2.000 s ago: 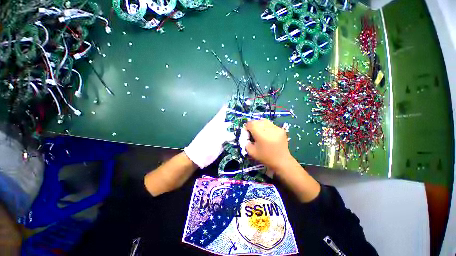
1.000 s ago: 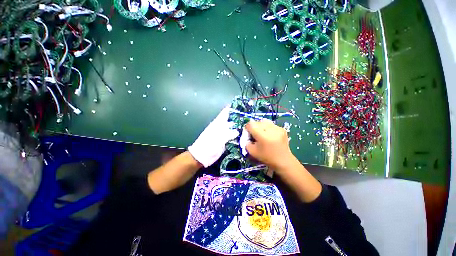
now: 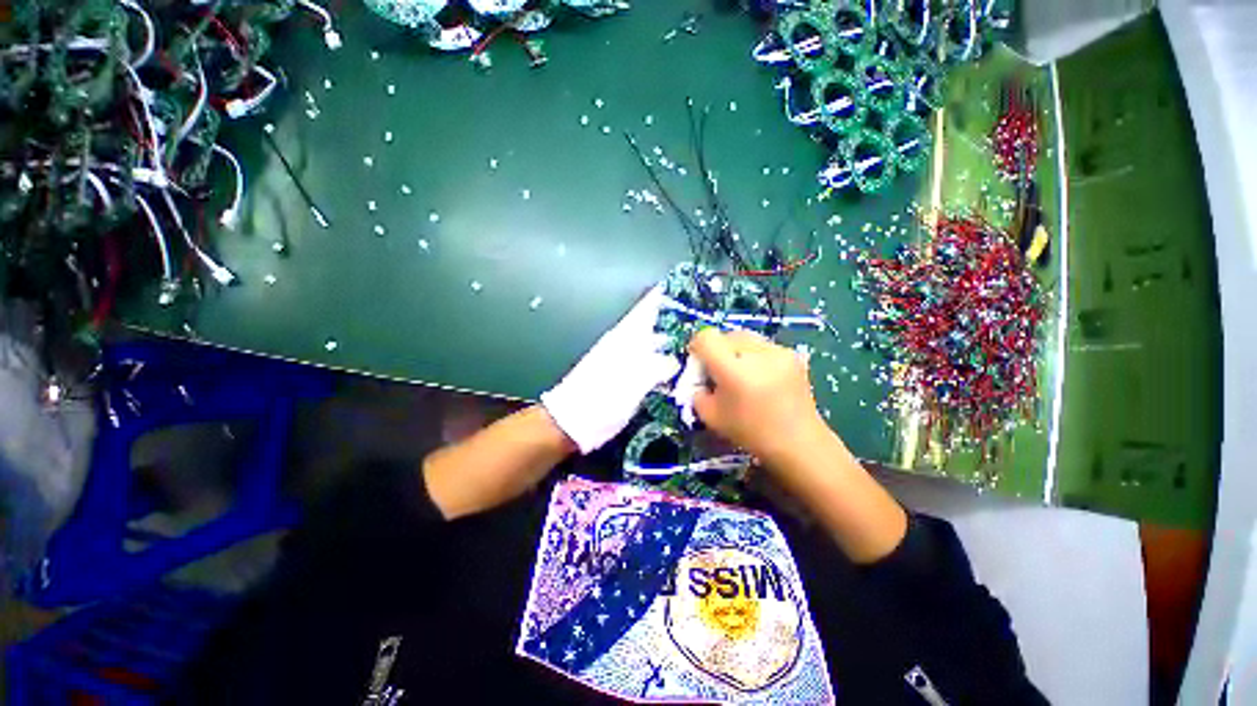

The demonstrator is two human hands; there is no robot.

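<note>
A panel of joined green ring circuit boards (image 3: 652,447) lies at the bench's front edge between my hands. A white cable (image 3: 751,320) crosses its upper rings, and black lead wires (image 3: 704,207) fan out from its far edge with a few red ones. My left hand (image 3: 616,375), in a white glove, grips the panel's left side. My right hand (image 3: 755,396), mostly bare with white on the fingertips, is closed over the panel's middle. What its fingertips pinch is hidden.
A pile of red lead wires (image 3: 965,310) lies at right, with a smaller red bunch (image 3: 1016,138) beyond. Stacked ring panels (image 3: 855,90) lie at the far right. Wired panels (image 3: 104,152) fill the far left. White specks dot the mat. A blue stool (image 3: 193,455) stands below left.
The whole view has shifted, so the bench, panel and hands appear slightly further right. Both hands stay on the panel in nearly the same grip.
</note>
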